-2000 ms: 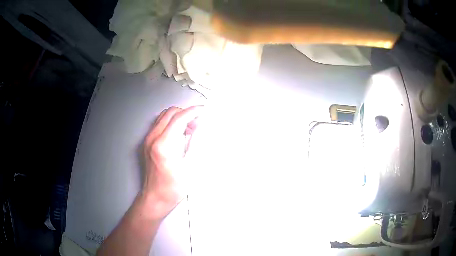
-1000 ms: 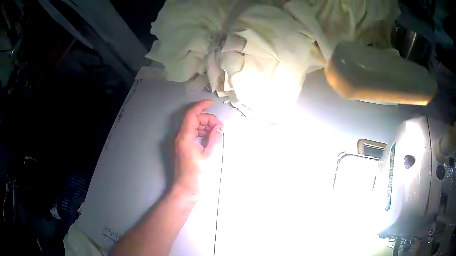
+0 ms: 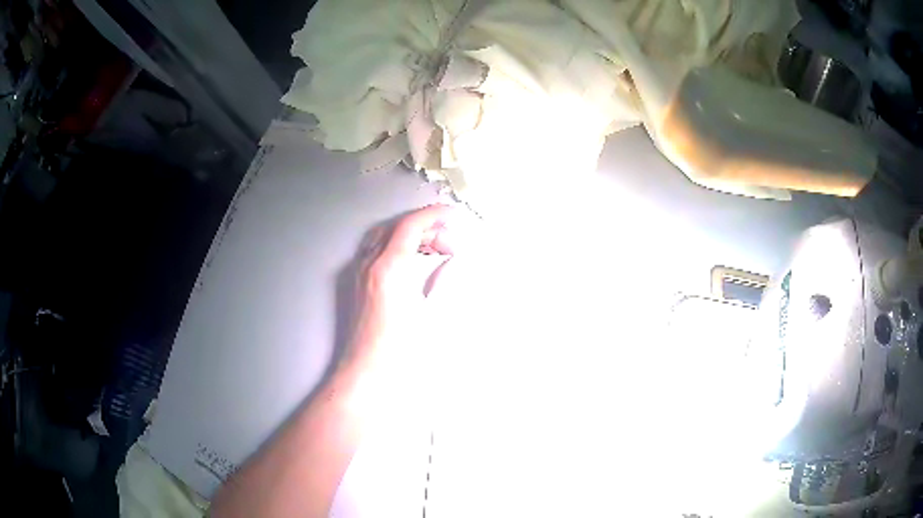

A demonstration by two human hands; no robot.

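Note:
My bare left hand [image 3: 410,263] lies low over the pale table [image 3: 258,293], left of the glare, with its forearm coming from the bottom edge. Its fingers are bent and the fingertips fade into the lamp's glare, so I cannot tell whether they hold anything. Any cloth under the lamp is bleached out. The sewing machine head [image 3: 822,334] stands at the right; its needle area is not readable. My right hand is not visible.
A pile of crumpled cream cloth [image 3: 354,76] lies at the table's back. A cream block-like part with a glowing lower edge [image 3: 769,137] overhangs the back right. More pale cloth [image 3: 152,491] hangs at the bottom left corner.
The view has shifted, bringing more of the cloth pile into sight. My left hand's raised index finger has lowered, and the fingers and forearm have moved further into the glare.

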